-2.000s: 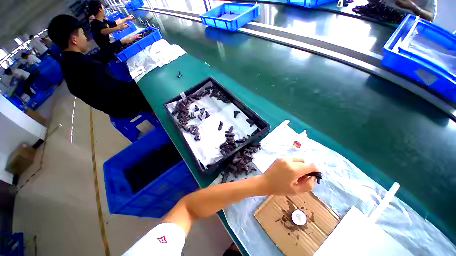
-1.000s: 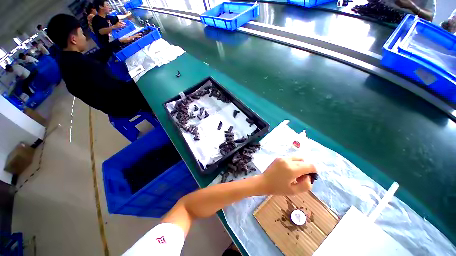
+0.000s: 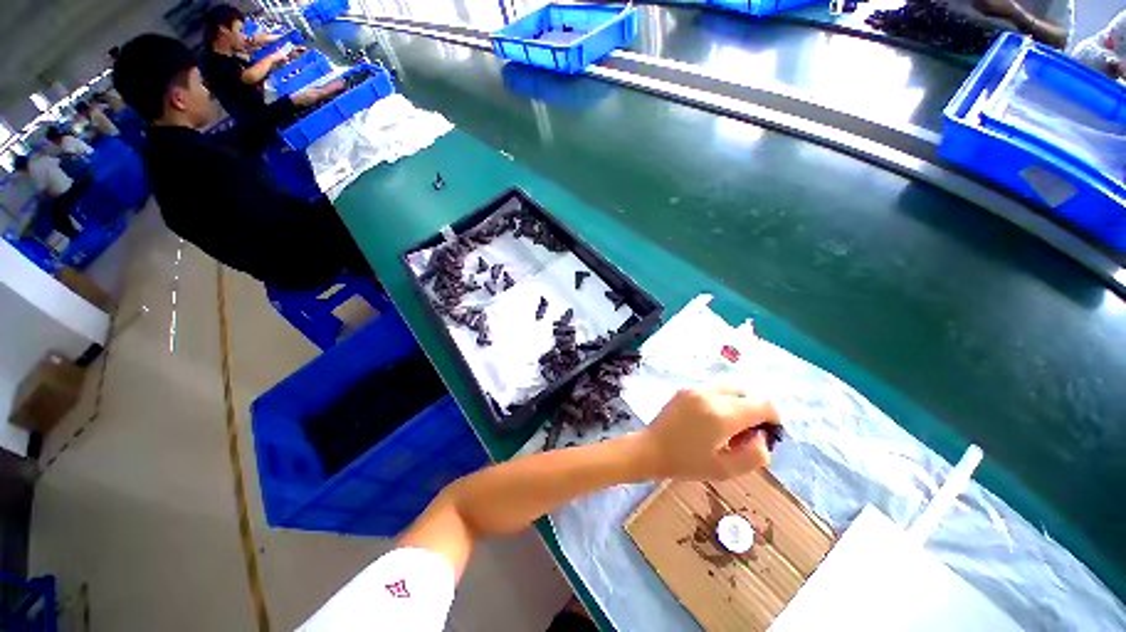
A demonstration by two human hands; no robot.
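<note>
My left hand (image 3: 708, 435) is closed around small dark plastic parts (image 3: 773, 435), whose dark ends show at the fingertips. It is held over the far edge of the cardboard pad (image 3: 667, 540). A small white disc (image 3: 735, 533) lies on the pad with brown smears around it. Further left, a black parts tray (image 3: 533, 416) with a white liner holds many loose dark parts. A heap of the same parts (image 3: 590, 398) lies beside the tray, near my wrist. My right hand is not in view.
A white board (image 3: 864, 580) lies right of the cardboard on a wrinkled cover sheet (image 3: 821, 426). Blue crates stand below the bench (image 3: 358, 432) and across the belt (image 3: 1043, 148). A person in black (image 3: 235, 185) sits at the upper left.
My left hand stays in nearly the same place; the dark parts at its fingertips show less than two seconds ago. Workers in the background have shifted slightly.
</note>
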